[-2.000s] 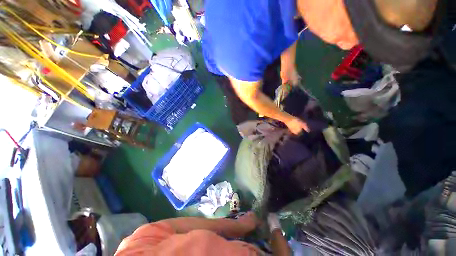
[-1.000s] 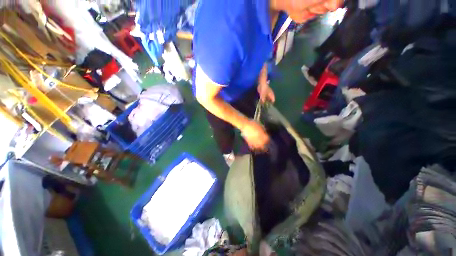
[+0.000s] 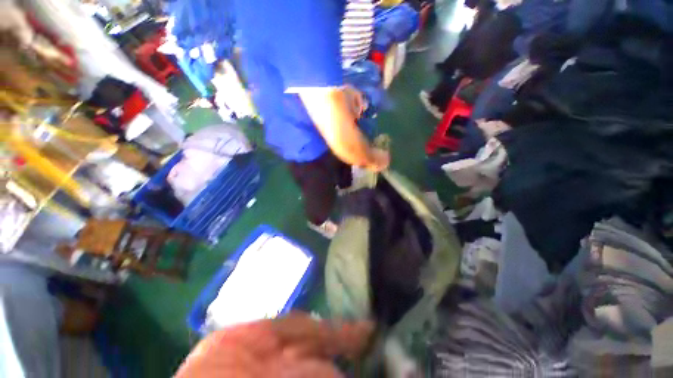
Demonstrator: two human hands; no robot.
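The olive-green woven sack point(image 3: 347, 269) stands open in front of me with dark cloth point(image 3: 398, 258) inside. My left hand point(image 3: 356, 337) is blurred at the bottom, below my orange sleeve, and closed at the sack's near rim. A pale blurred shape beside it at the near rim may be my right hand point(image 3: 398, 358); its fingers cannot be made out. A person in a blue shirt point(image 3: 291, 74) stands across the sack, with a hand point(image 3: 378, 159) at its far rim.
A blue crate with white material point(image 3: 262, 277), another with grey cloth point(image 3: 221, 196) and a wooden stool point(image 3: 103, 238) stand left. Fanned cut pieces point(image 3: 502, 339), a dark garment heap point(image 3: 583, 170) and a red stool point(image 3: 450, 125) are right. Green floor point(image 3: 166, 303) shows between.
The other person has straightened up, and their hand has moved from inside the sack to its far rim. The view has shifted, moving the crates left. The sack's mouth looks narrower.
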